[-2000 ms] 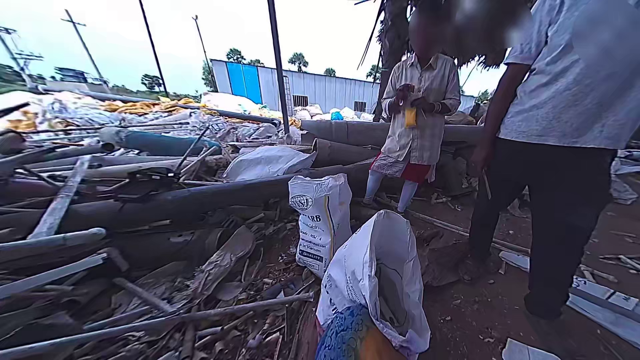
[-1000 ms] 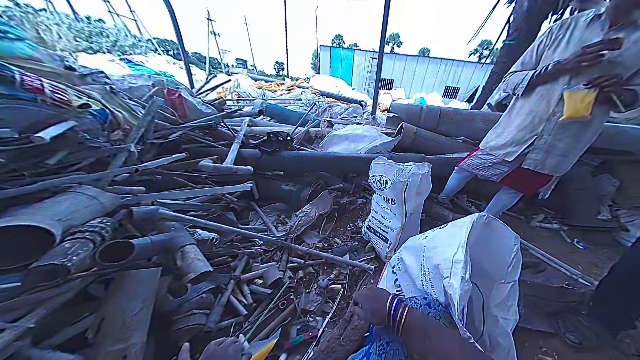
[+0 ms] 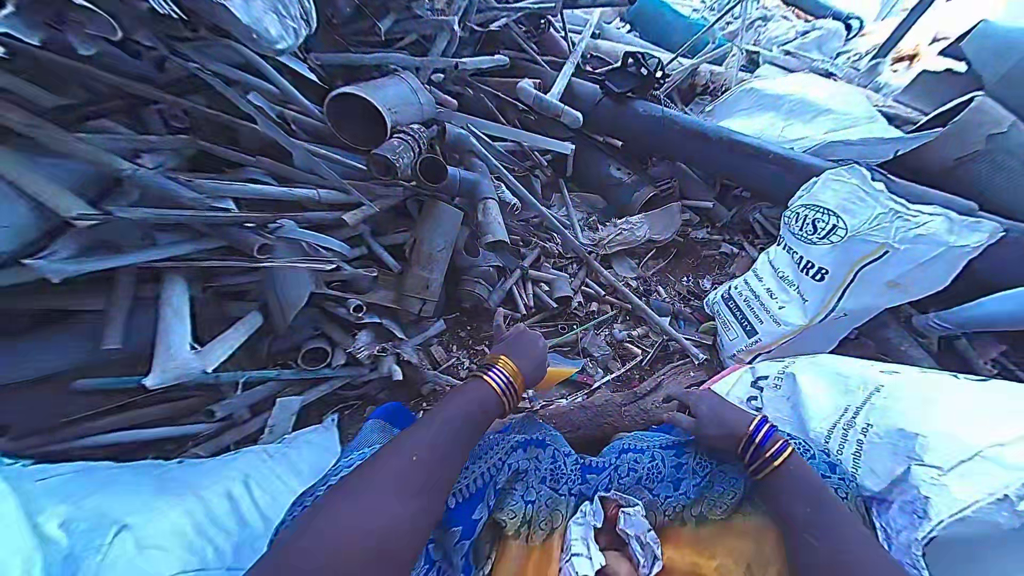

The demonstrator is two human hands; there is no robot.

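Observation:
My left hand (image 3: 520, 350), with bangles at the wrist, reaches over the scrap-strewn ground, its index finger extended. Beside it lies a small yellow piece (image 3: 557, 374); whether the hand touches it is unclear. My right hand (image 3: 710, 418) rests low over the patterned blue cloth (image 3: 552, 464) at my knees, near a rough wooden log (image 3: 624, 404). No object shows in it. Close to its right is a white woven sack (image 3: 904, 432). A second white printed sack (image 3: 848, 264) stands beyond.
Broken plastic pipes are heaped at the left and ahead, among them a wide pipe piece (image 3: 380, 110) and a pipe elbow (image 3: 472, 184). A long thick dark pipe (image 3: 688, 144) crosses behind the sacks. Another white sack (image 3: 176, 500) lies at the lower left.
The view has swung down and left onto the pipe heap. My left hand, at the lower edge a second ago, now reaches forward with a finger out. The standing people have mostly left the view.

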